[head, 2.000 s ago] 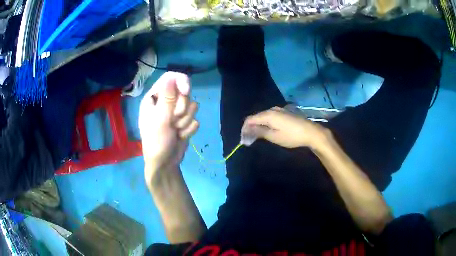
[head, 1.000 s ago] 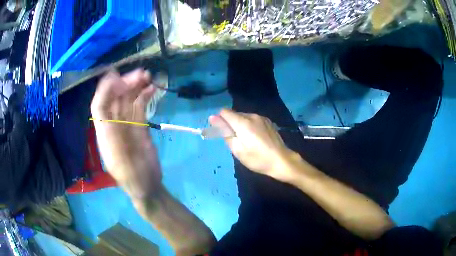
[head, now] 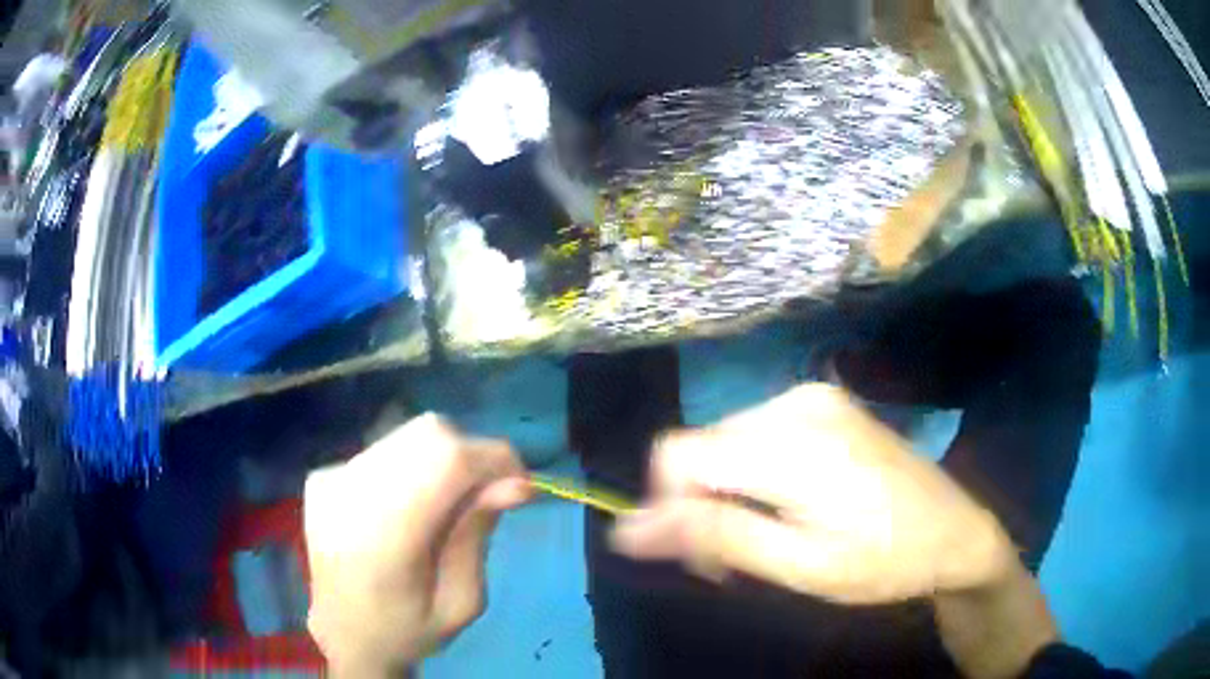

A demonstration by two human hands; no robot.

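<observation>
A short yellow lead wire [head: 577,493] is stretched between my two hands, over my lap and below the bench edge. My left hand [head: 405,537] pinches its left end between thumb and fingers. My right hand [head: 816,511] holds the other end with curled fingertips. Both hands are blurred. The white sleeved part and the dark sleeve do not show; my right hand may cover them.
A blue divided bin [head: 358,219] stands on the bench at the left. A pile of small silvery pieces [head: 809,186] lies beside it. Cable bundles with blue ends [head: 113,418] and yellow ends [head: 1108,252] hang over the edge. A red stool [head: 252,650] stands below left.
The view has tilted up, showing more of the bench. My left hand has moved from a spread, blurred pose to a pinch on the yellow wire. The white sleeved part is out of sight.
</observation>
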